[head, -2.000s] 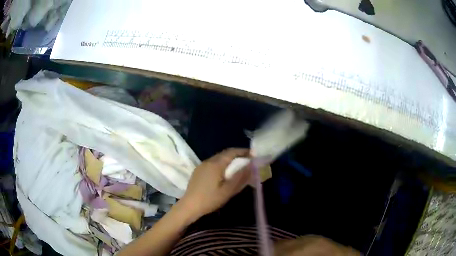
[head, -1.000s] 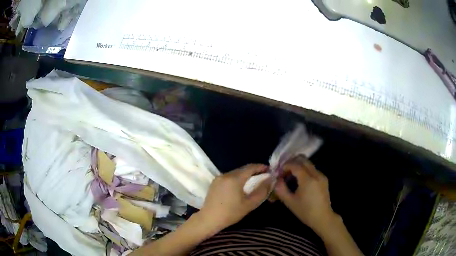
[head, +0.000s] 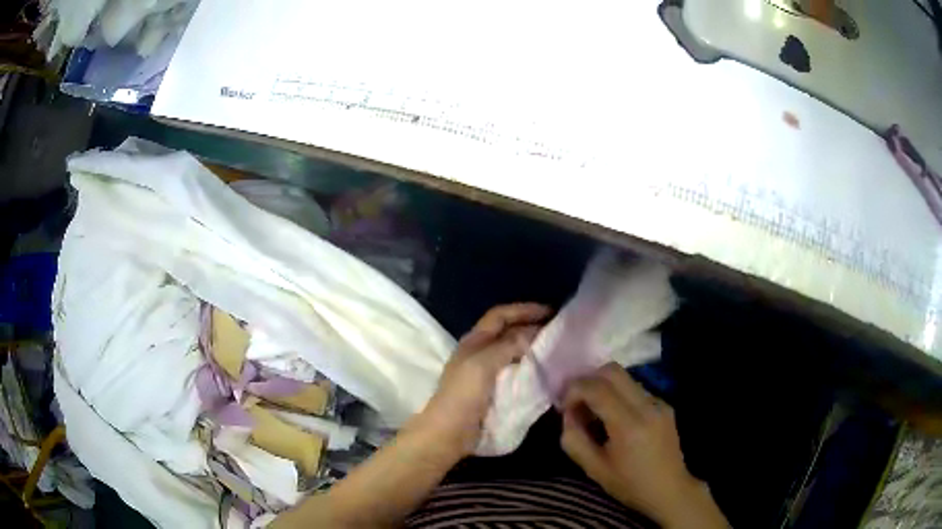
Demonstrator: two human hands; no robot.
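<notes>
A small white cloth bundle point(head: 516, 403) with a pale purple fabric strip point(head: 571, 341) around its middle is held over my lap, below the table's front edge. Its upper end is blurred. My left hand point(head: 480, 367) grips the bundle from the left. My right hand point(head: 625, 429) pinches the strip or cloth at the bundle's right side; its fingertips are blurred there.
The white table point(head: 434, 62) with a printed ruler lies ahead. The machine's pale base point(head: 744, 47) is at top right, with pink snips point(head: 914, 170) beside it. White cloth point(head: 124, 310) hangs at left around purple ties point(head: 222, 387) and tan scraps point(head: 284, 439). A blue bin point(head: 114, 88) stands top left.
My right hand came up from the bottom edge to the bundle. The hanging purple strip is now around the bundle, and more white cloth shows below it. The view shifted slightly.
</notes>
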